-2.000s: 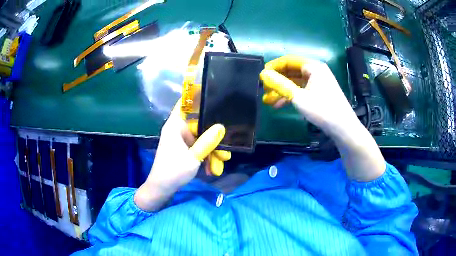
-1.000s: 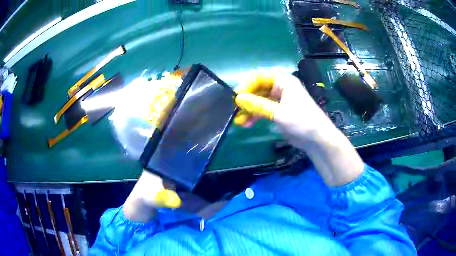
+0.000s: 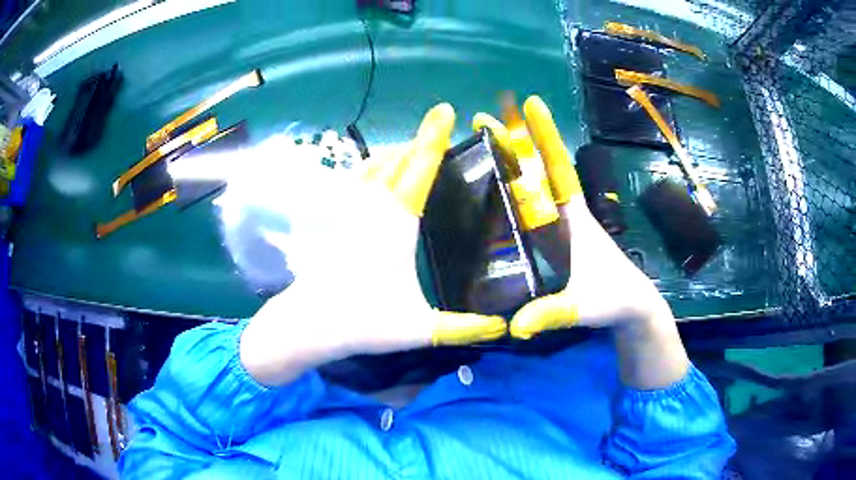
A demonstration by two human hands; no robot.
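A dark glossy display module (image 3: 474, 230) is held upright and tilted between my two hands, above the bench's front edge. An orange flex cable (image 3: 531, 192) stands along its right side. My left hand (image 3: 366, 244), overexposed, holds the left side, with a yellow-cotted thumb at the near end and fingers at the far end. My right hand (image 3: 587, 272), also in yellow finger cots, holds the right side, with its thumb at the near end and fingers around the flex cable. The module's back is hidden.
Panels with orange flex cables (image 3: 211, 180) lie at left on the green bench, beside black frames (image 3: 91, 111). A clear tray (image 3: 624, 117) with panels and a black-handled tool (image 3: 599, 183) are at right. A panel tray (image 3: 101, 375) stands below the left edge. A thin wire (image 3: 369, 80) crosses behind.
The module has moved right and turned, and its flex cable now shows on the right. My left hand has come up to its left side; my right hand spreads along the other.
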